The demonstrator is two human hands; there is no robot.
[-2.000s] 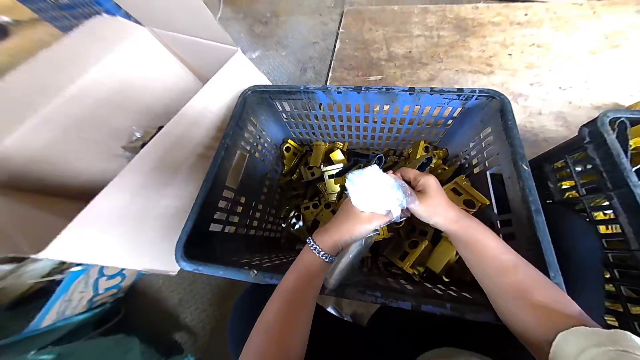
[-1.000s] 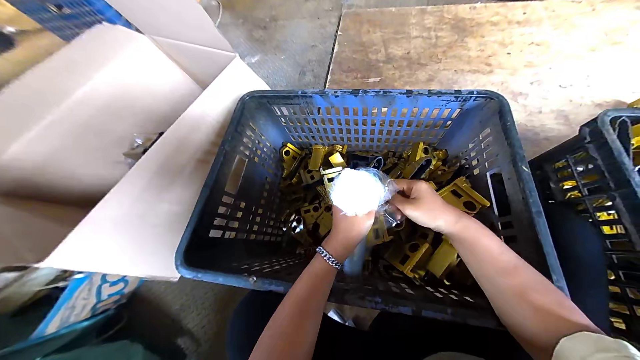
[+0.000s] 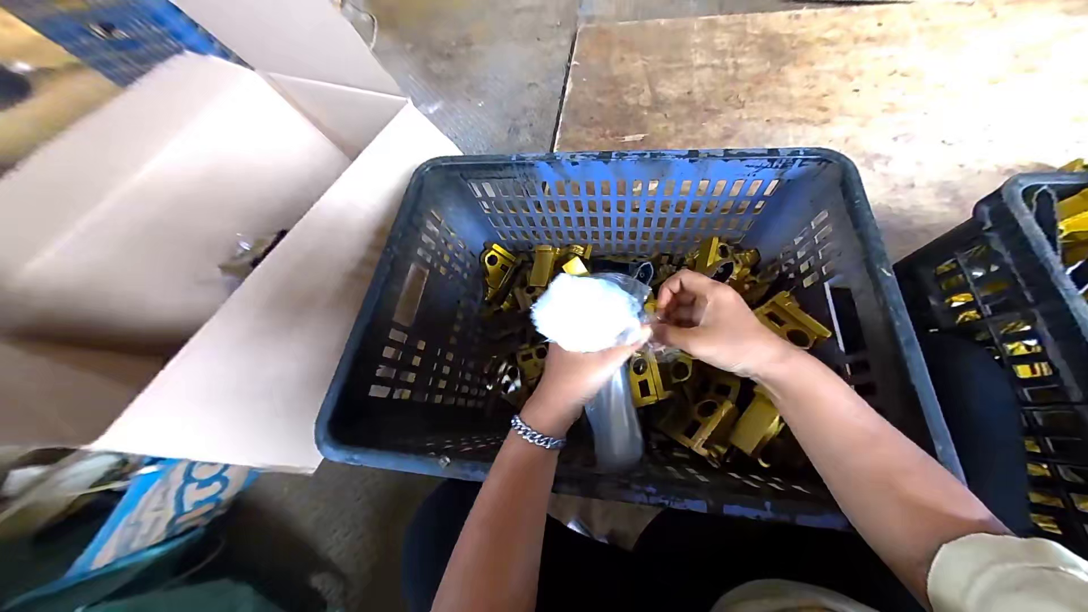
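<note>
My left hand (image 3: 580, 374), with a chain bracelet at its wrist, holds a clear plastic bag (image 3: 615, 421) whose lower part hangs down below the hand. A bright white bundle (image 3: 586, 313) sits on top of that hand; glare hides what it is. My right hand (image 3: 710, 323) is beside it, its fingertips pinching the thin clear plastic at the bundle's right edge. Both hands are over a dark plastic crate (image 3: 629, 157), which holds many yellow parts with round holes (image 3: 705, 416).
An open cardboard box (image 3: 280, 340) stands left of the crate, with a small plastic-wrapped item (image 3: 252, 253) inside. Another black crate (image 3: 1020, 255) with yellow parts is at the right. A wooden board (image 3: 722, 76) lies behind. A blue and white printed package (image 3: 174, 501) is at lower left.
My right hand's fingers have shifted from close against the bundle to its right edge. The bag's lower part now hangs below my left hand, where it earlier slanted to the left.
</note>
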